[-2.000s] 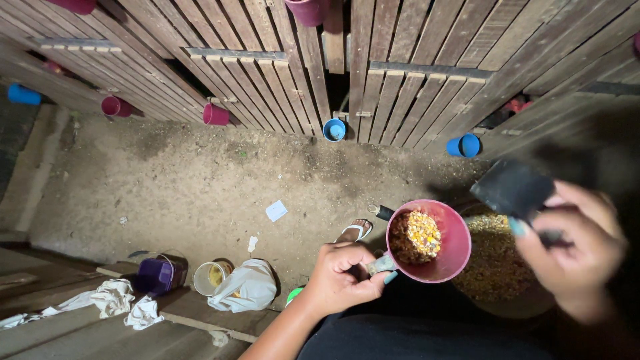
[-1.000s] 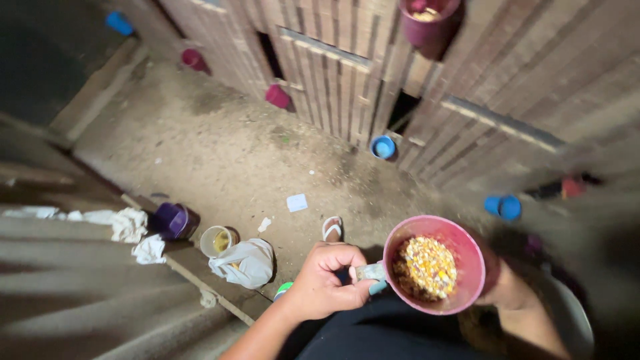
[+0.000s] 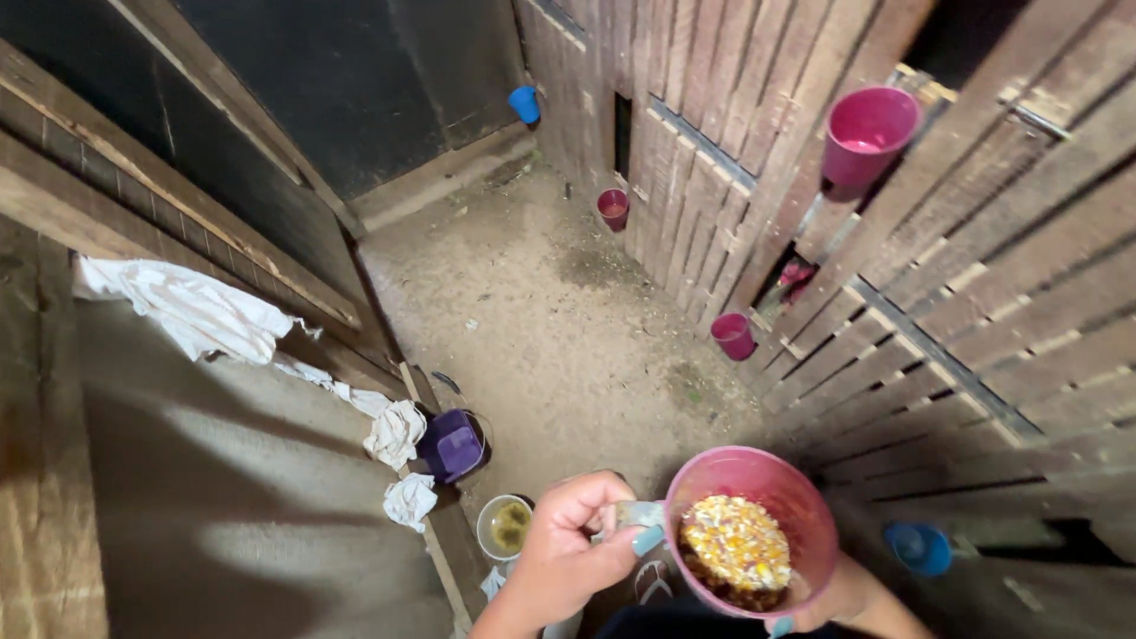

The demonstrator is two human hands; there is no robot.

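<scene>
A pink plastic cup (image 3: 754,532) with cracked grain (image 3: 737,541) in it is at the lower centre right. My left hand (image 3: 581,546) grips the cup's pale handle (image 3: 641,513), thumb on top. My right hand (image 3: 830,596) is at the cup's lower right side, with a fingertip showing under the rim; most of it is hidden behind the cup, and whether it holds anything else cannot be seen. Below the handle, a foot in a white-strapped sandal (image 3: 653,581) shows on the floor.
Slatted wooden pens (image 3: 887,355) line the right, bearing pink cups (image 3: 865,138), (image 3: 733,336), (image 3: 613,209) and blue cups (image 3: 919,548), (image 3: 524,104). At the left are a purple bucket (image 3: 454,445), a white tub (image 3: 506,526) and white cloth (image 3: 204,311) along a beam. Dirt floor (image 3: 568,355) lies between.
The dark scoop seen in my right hand two seconds ago is out of sight, and that hand has come to the cup. The view has swung left along the pens.
</scene>
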